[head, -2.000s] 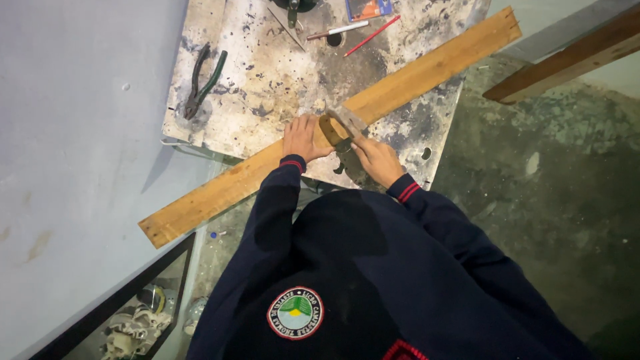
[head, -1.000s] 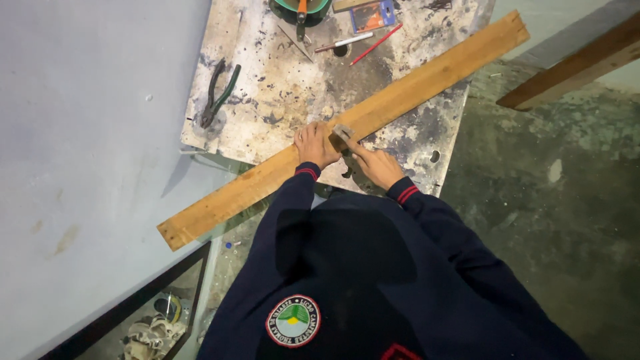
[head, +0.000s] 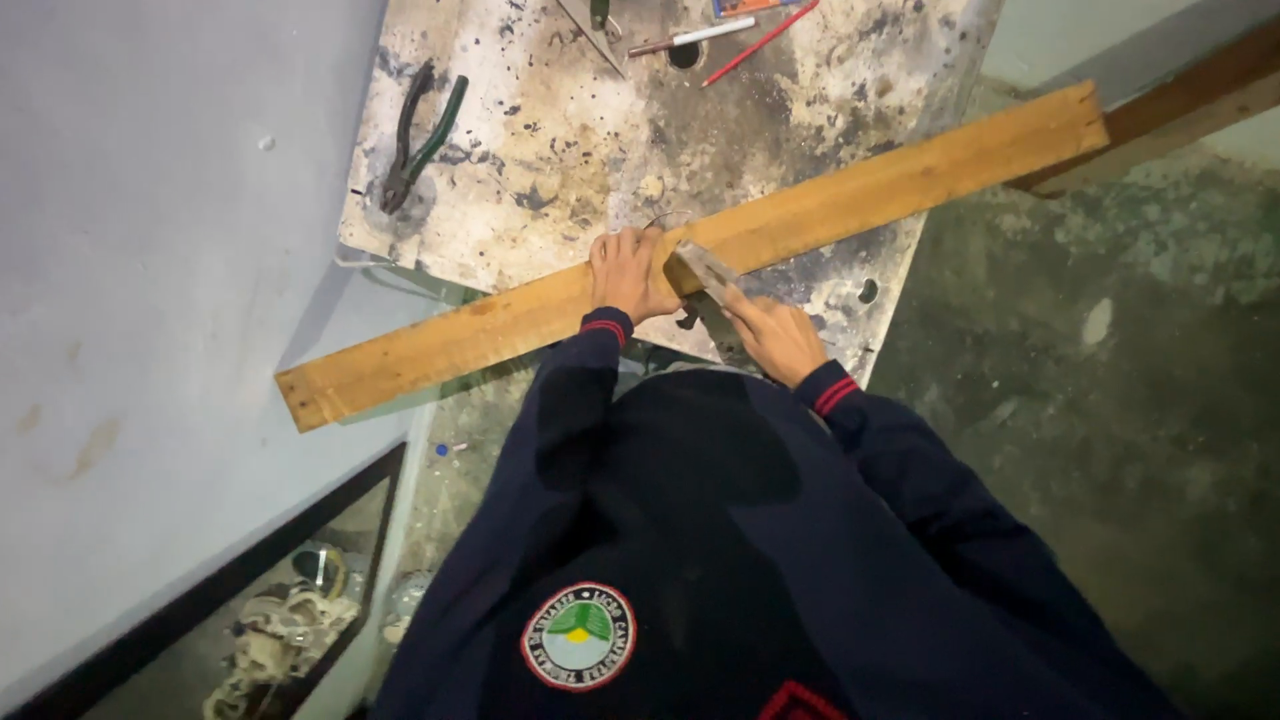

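A long wooden board [head: 860, 208] lies slantwise across the paint-stained worktable [head: 540, 150], both ends reaching past its edges. My left hand [head: 627, 272] presses on the board near its middle, fingers over the far edge. Just to the right, my right hand [head: 775, 330] grips a flat metal tool [head: 707, 268], whose kind I cannot tell; its tip is over the board's near half. A dark metal piece [head: 688, 316] shows below the board between the hands, partly hidden.
Pliers with green handles [head: 425, 140] lie at the table's left. Toward the back are a red pencil [head: 760, 43], a white-and-brown marker [head: 692, 37] and a pointed metal blade [head: 592, 38]. A wooden beam [head: 1180, 95] stands right of the table. The wall [head: 180, 200] is close on the left.
Both hands remain by the board's middle. The metal tool in my right hand has shifted and tilted against the board. The view has moved a little.
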